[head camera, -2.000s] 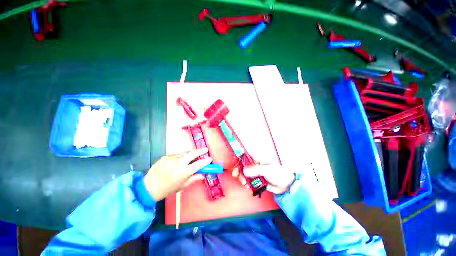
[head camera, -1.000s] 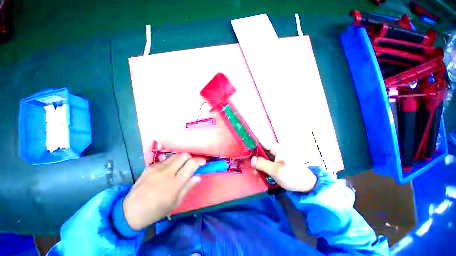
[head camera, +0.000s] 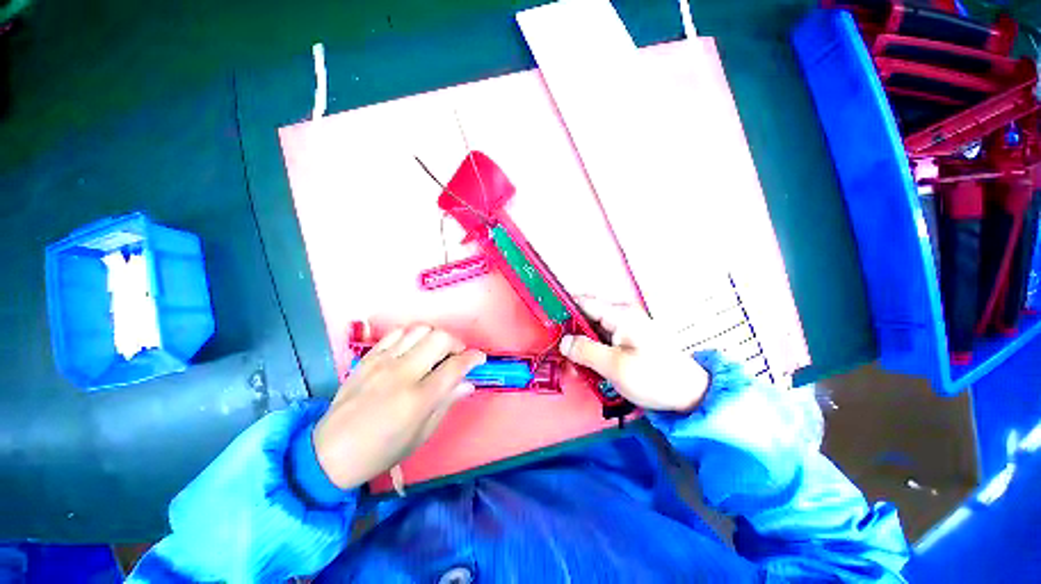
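A red housing shell (head camera: 545, 372) lies crosswise near the front of the pink-orange work mat (head camera: 457, 439). A blue battery cell (head camera: 502, 372) sits in or on it. My left hand (head camera: 394, 399) lies over the shell's left part, fingertips at the battery's left end. A second red housing half (head camera: 477, 188) lies slanted, its wide head away from me, with a green circuit board (head camera: 530, 274) inside. My right hand (head camera: 642, 371) holds its near end, thumb by thin wires. A small red insert (head camera: 453, 272) lies left of the board. Thin wires stick out near the red head.
A white backing sheet (head camera: 605, 126) with black bars at its near end lies on the mat's right side. A small blue bin (head camera: 71, 299) with white pieces stands left. A long blue tray (head camera: 873, 194) of red and black parts stands right. A brown carton (head camera: 902, 439) shows below it.
The shell under my left hand has turned from lengthwise to crosswise, with the battery along it. My right hand stays at the other half's near end. The view has shifted, and the far parts are out of view.
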